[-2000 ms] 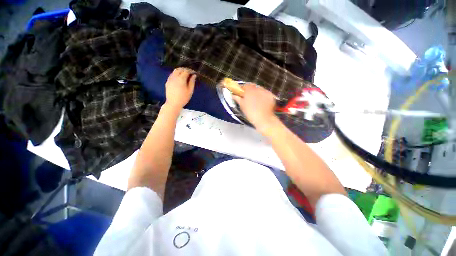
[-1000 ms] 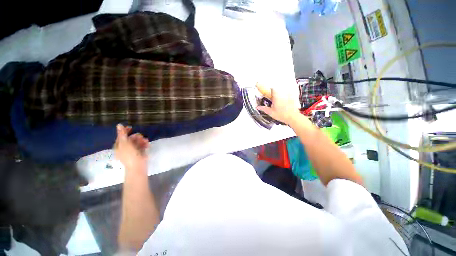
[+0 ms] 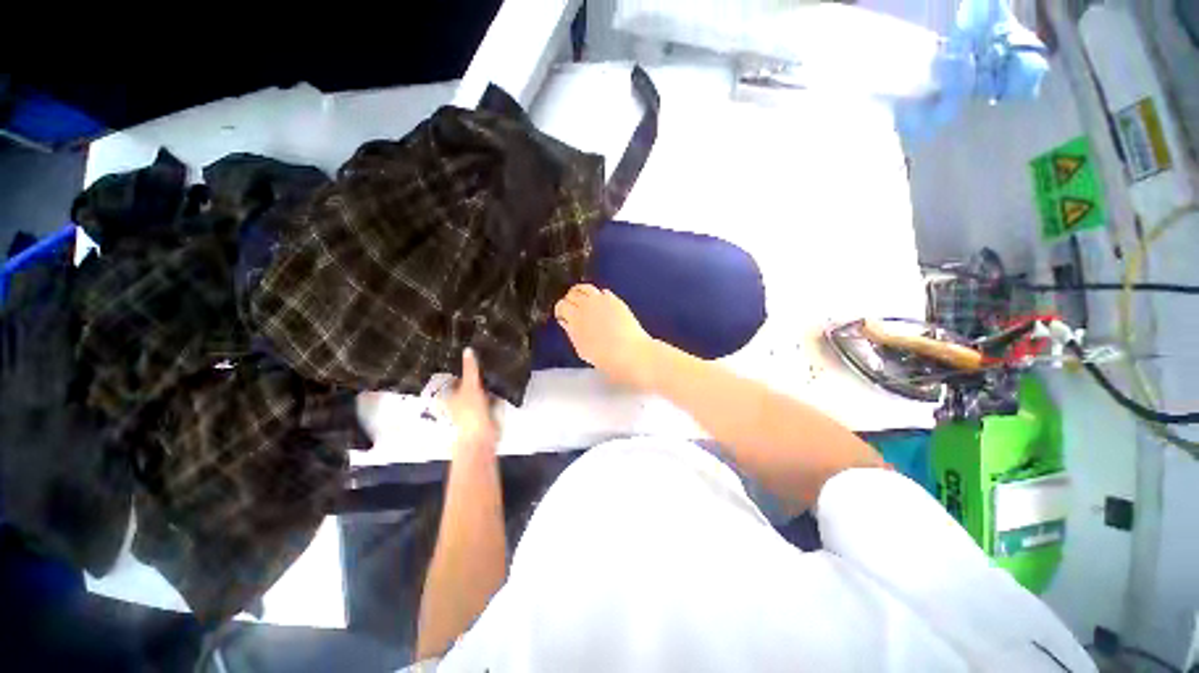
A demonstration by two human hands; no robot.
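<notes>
A dark plaid garment (image 3: pixel 395 250) lies bunched over the left and middle of the navy padded board (image 3: pixel 690 289), whose rounded right end is bare. My left hand (image 3: pixel 470 401) is at the garment's near edge, thumb on top and the other fingers hidden by the cloth. My right hand (image 3: pixel 608 335) is at the garment's right edge over the board, fingertips against the cloth; whether they pinch it cannot be told. The steam iron (image 3: pixel 907 352) stands at the table's right edge, untouched, with its tan handle showing.
A pile of dark plaid garments (image 3: pixel 217 394) hangs over the table's left edge. A dark strap (image 3: pixel 640 138) extends behind the board. A white beam (image 3: pixel 519 50) crosses at the back. A green container (image 3: pixel 1006 460) stands below the iron. Black and yellow lines run right.
The iron has been let go at the right edge. The garment, flat along the board before, is now bunched and shifted off its right end. My right hand has moved left to the cloth.
</notes>
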